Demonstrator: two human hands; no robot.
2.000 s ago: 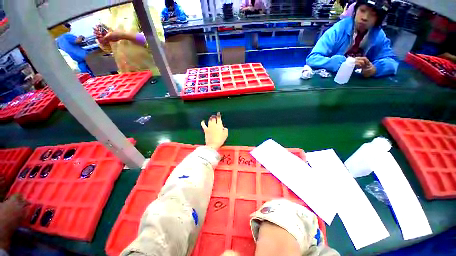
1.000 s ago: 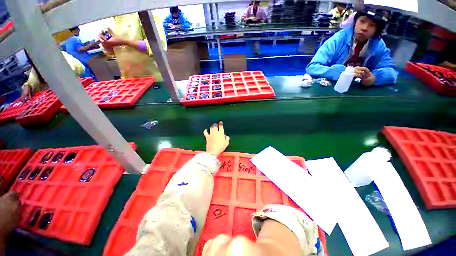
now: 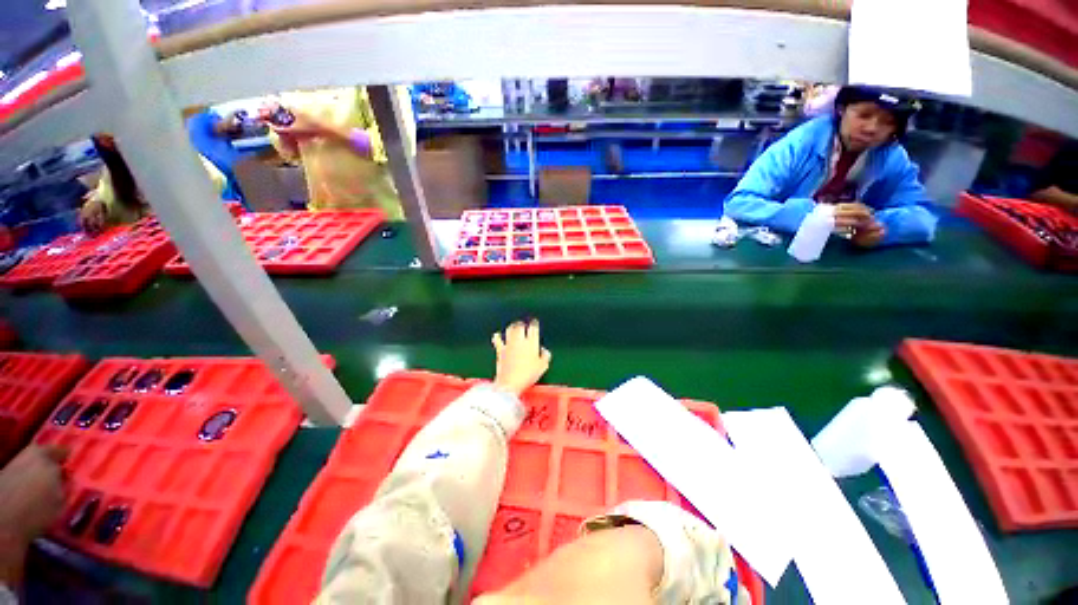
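Note:
The orange-red compartment tray (image 3: pixel 567 461) lies in front of me, with empty square pockets showing and dark handwritten marks. My left hand (image 3: pixel 520 357) is beyond its far edge over the green belt, fingers apart, holding nothing visible. My left beige sleeve crosses the tray. My right hand (image 3: pixel 579 567) is cut off by the bottom edge; only bare skin near the cuff shows, over the tray's near part, and its fingers are hidden. A white sheet (image 3: pixel 697 473) lies slanted over the tray's right side. A second white sheet (image 3: pixel 816 496) lies just right of it.
Right of the sheets are a white bottle (image 3: pixel 849 435), another white strip (image 3: pixel 940 508), crumpled clear plastic (image 3: pixel 884 511) and a red tray (image 3: pixel 1023 431). A grey post (image 3: pixel 225 260) stands left. A neighbour's hand (image 3: pixel 30 496) touches the left tray (image 3: pixel 177 473). A person in blue sits opposite.
The view has tilted up, so the scene sits lower. My right hand, a blurred fist one second ago, has slipped mostly out of the bottom edge. My left hand stays beyond the tray.

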